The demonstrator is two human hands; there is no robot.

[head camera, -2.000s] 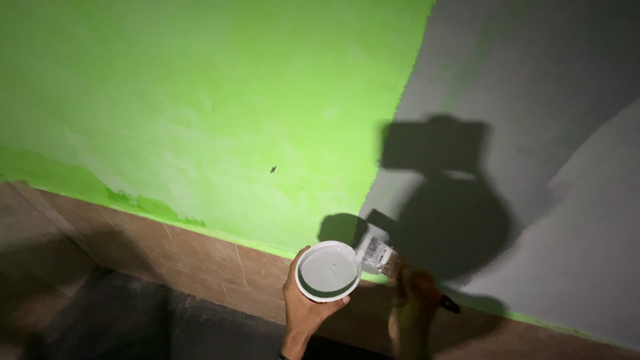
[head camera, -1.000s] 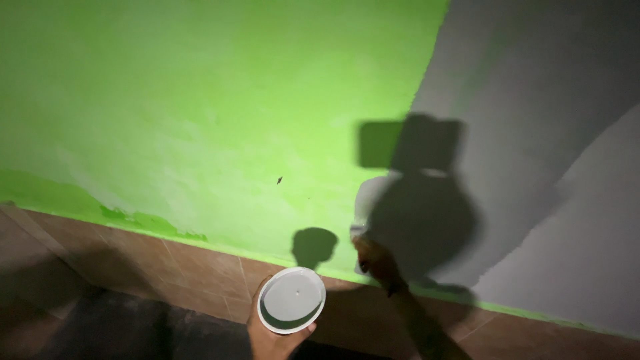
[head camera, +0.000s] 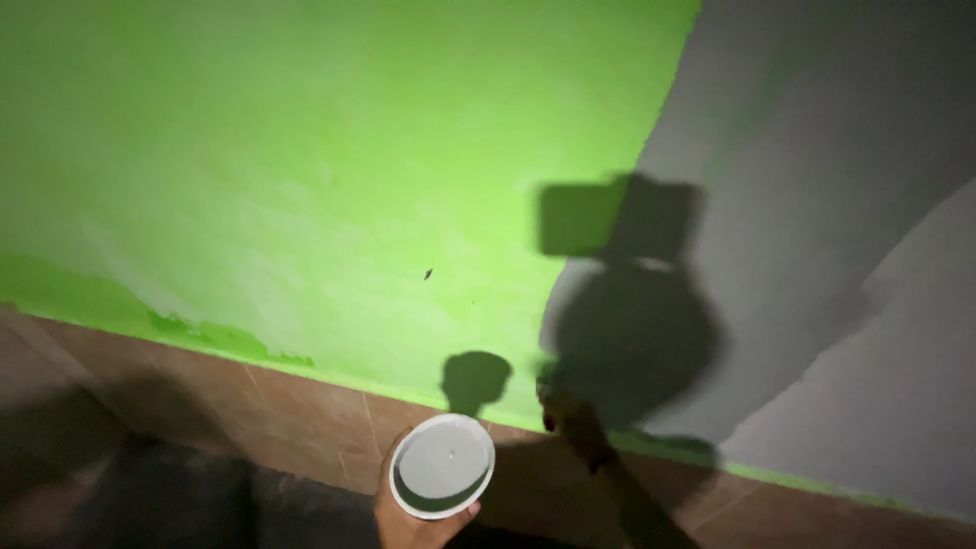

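My left hand (head camera: pixel 415 518) holds a round white tub (head camera: pixel 444 467) with grey paint in it, near the bottom middle of the view. Up and to the right of the tub, my right hand (head camera: pixel 570 418) is at the wall's lower edge, dark in shadow, closed around a paintbrush (head camera: pixel 546 375) whose bristle end is hardly visible. The brush is by the border between the green wall (head camera: pixel 343 191) and its grey-painted part (head camera: pixel 801 229). My head's shadow falls across that border.
Brownish tiles (head camera: pixel 290 404) run along the foot of the wall, below a bright green strip. A dark surface (head camera: pixel 168 496) lies at the lower left. A small dark mark (head camera: pixel 428 274) is on the green wall.
The brush has moved from beside the tub's rim to the wall. A rounded patch of grey now covers green wall left of the former border. The tub has moved a little left and down.
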